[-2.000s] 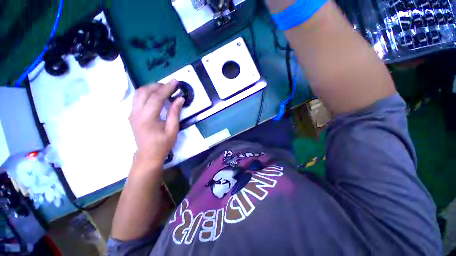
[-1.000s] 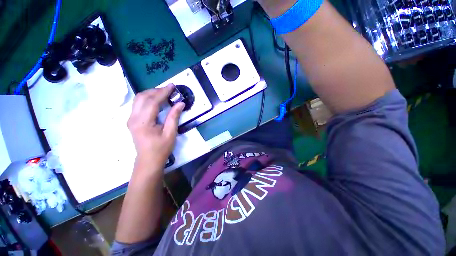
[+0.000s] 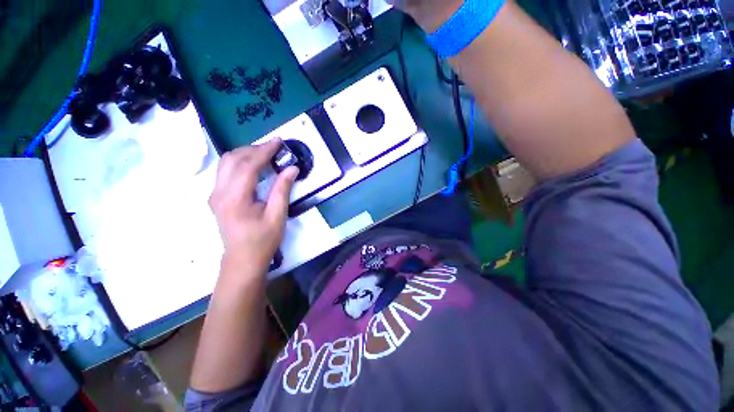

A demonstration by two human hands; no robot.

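Note:
My left hand [image 3: 248, 189] is over the left plate of the white assembly fixture [image 3: 321, 179]. Its thumb and forefinger hold a small silvery insert [image 3: 283, 158] at a round black housing [image 3: 303, 153] in the plate's hole. The fixture's right plate [image 3: 386, 133] has an open round hole with nothing visible in it. My right hand [image 3: 426, 10] is cut off by the top edge of the picture, above a blue wristband [image 3: 471, 28]. Its fingers and anything in them cannot be seen.
The screw feeder [image 3: 310, 32] stands behind the fixture. Small black parts [image 3: 248, 90] lie on the green mat. Grouped black housings [image 3: 133, 84] sit on the white work mat [image 3: 145, 233]. A blister tray [image 3: 660, 48] is at right, a white pile [image 3: 68, 302] at left, and a blue cable [image 3: 457, 161] right of the fixture.
My right forearm and wristband have shifted slightly left at the top edge. My left hand stays at the fixture's left plate with the silvery insert.

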